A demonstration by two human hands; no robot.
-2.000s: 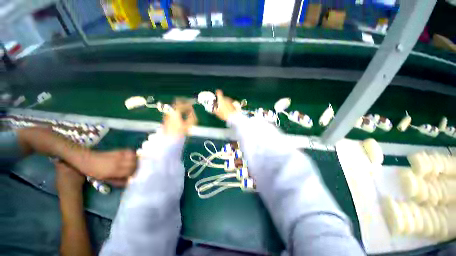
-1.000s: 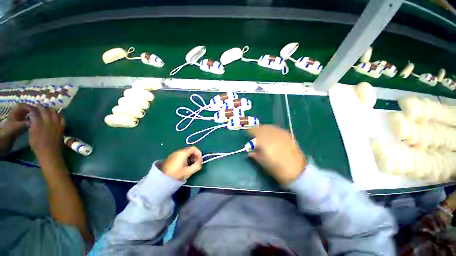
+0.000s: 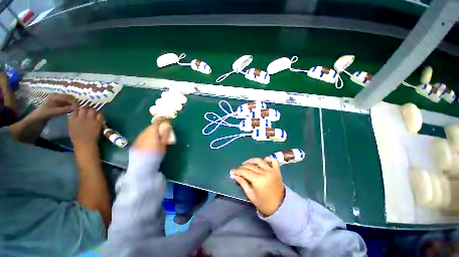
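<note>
My left hand (image 3: 152, 138), slightly blurred, is at the front of a short stack of cream oval pieces (image 3: 170, 102). A cream oval piece (image 3: 171, 136) shows at its fingers, mostly covered by the hand. My right hand (image 3: 261, 181) is near the table's front edge, thumb and fingertips pinched on a tiny pale cord end. A striped piece (image 3: 289, 156) with brown, white and blue bands lies just beyond that hand; its cord is mostly hidden. Several more striped pieces (image 3: 270, 133) are stacked behind, their cord loops (image 3: 227, 141) pointing left.
Joined pairs (image 3: 322, 74) lie along the green belt (image 3: 126, 45) behind the pale rail (image 3: 231, 93). A grey post (image 3: 407, 55) slants at right. Cream pieces (image 3: 427, 186) lie on a white sheet (image 3: 385, 165). At left, a neighbour's hands (image 3: 85, 123) work beside striped stock (image 3: 75, 88).
My left hand has left the cord and moved to the cream stack. My right hand has shifted off the striped piece to the cord's end. The view has shifted left.
</note>
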